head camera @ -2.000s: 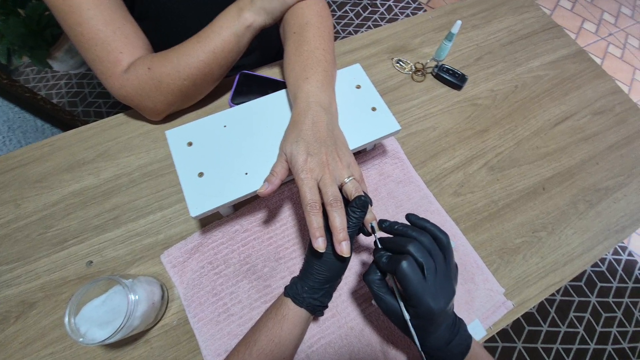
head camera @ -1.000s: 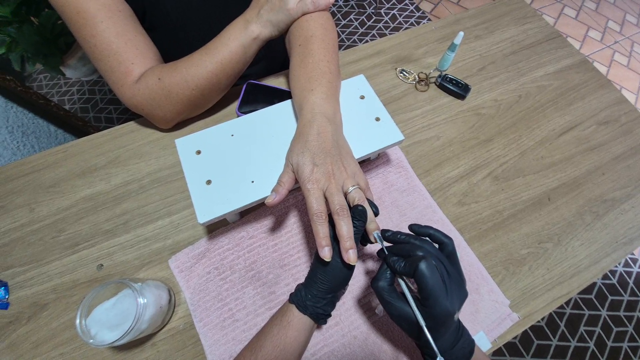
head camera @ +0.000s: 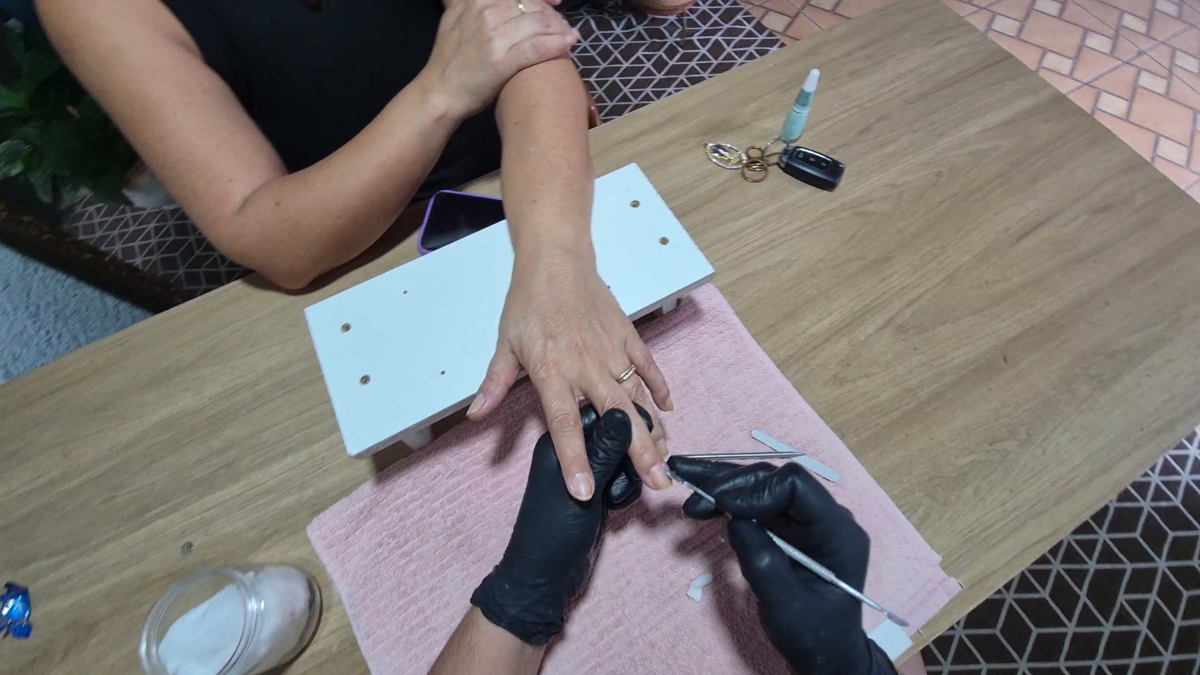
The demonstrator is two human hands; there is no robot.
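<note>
My left hand [head camera: 562, 525], in a black glove, grips a finger of another person's hand [head camera: 562, 328] from below. That hand lies palm down over a white wooden armrest [head camera: 412, 347] and wears a ring. My right hand [head camera: 797, 553], also gloved in black, holds a thin metal cuticle tool [head camera: 816, 564] with its tip at the nail of the held finger. Beneath both my hands is a pink towel [head camera: 422, 562]. On it lie a nail file [head camera: 816, 459], a second slim metal tool [head camera: 731, 456] and a small white scrap [head camera: 697, 587].
An open glass jar [head camera: 234, 623] with white pads stands at the lower left, near a blue shiny object [head camera: 14, 609]. A phone [head camera: 459, 220] lies behind the armrest. A car key [head camera: 812, 167] with rings and a small teal bottle [head camera: 799, 108] are at the back right of the wooden table [head camera: 956, 281].
My left hand has moved from the ringed finger's neighbour on the right to the ringed finger or one beside it. The tool tip in my right hand has moved with it.
</note>
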